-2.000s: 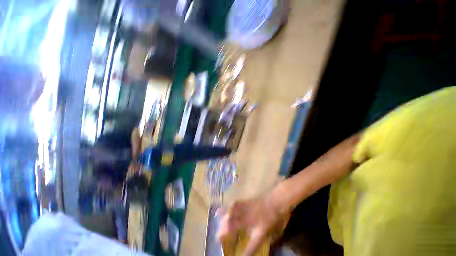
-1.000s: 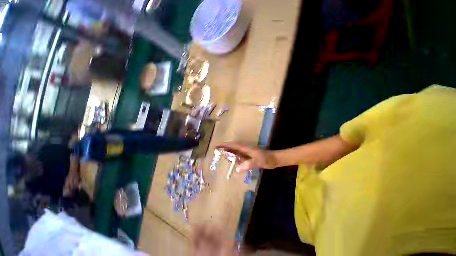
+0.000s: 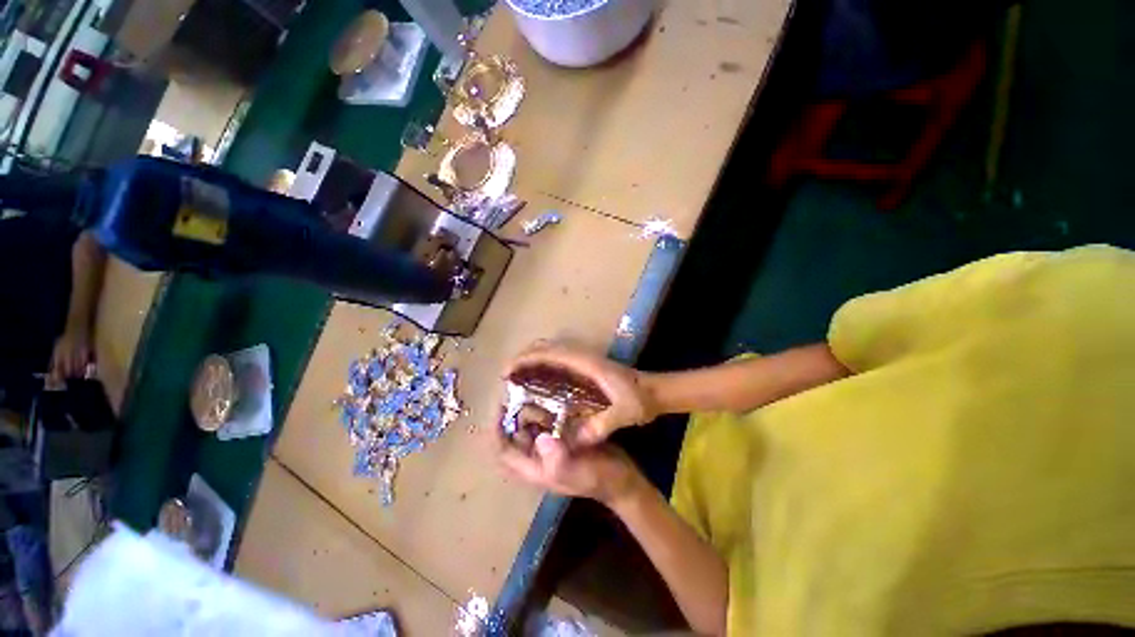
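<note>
The picture is turned sideways, with the wearer's yellow shirt at the right. My right hand (image 3: pixel 595 386) is the upper one and my left hand (image 3: pixel 566 469) the lower one. Both bare hands are closed around a small, shiny round housing (image 3: pixel 538 408), with whitish prongs or brackets and a dark reddish-brown area. Fingers cover much of it. They are above the tan bench (image 3: pixel 492 529) near its blue-green edge. The dark blue electric screwdriver (image 3: pixel 268 243) points at the grey metal feeder box (image 3: pixel 492 280), away from my hands.
A loose pile of blue-white and silvery clips (image 3: pixel 396 404) lies beside the feeder. Shiny gold rings (image 3: pixel 479 168) and a white bowl (image 3: pixel 583 35) lie beyond it. The green conveyor (image 3: pixel 299 143) carries square trays with round units. Another person's arm (image 3: pixel 81 305) is at far left.
My left hand has come from the bottom of the frame to join my right hand, and the round housing now shows between them. The view has shifted and become sharper.
</note>
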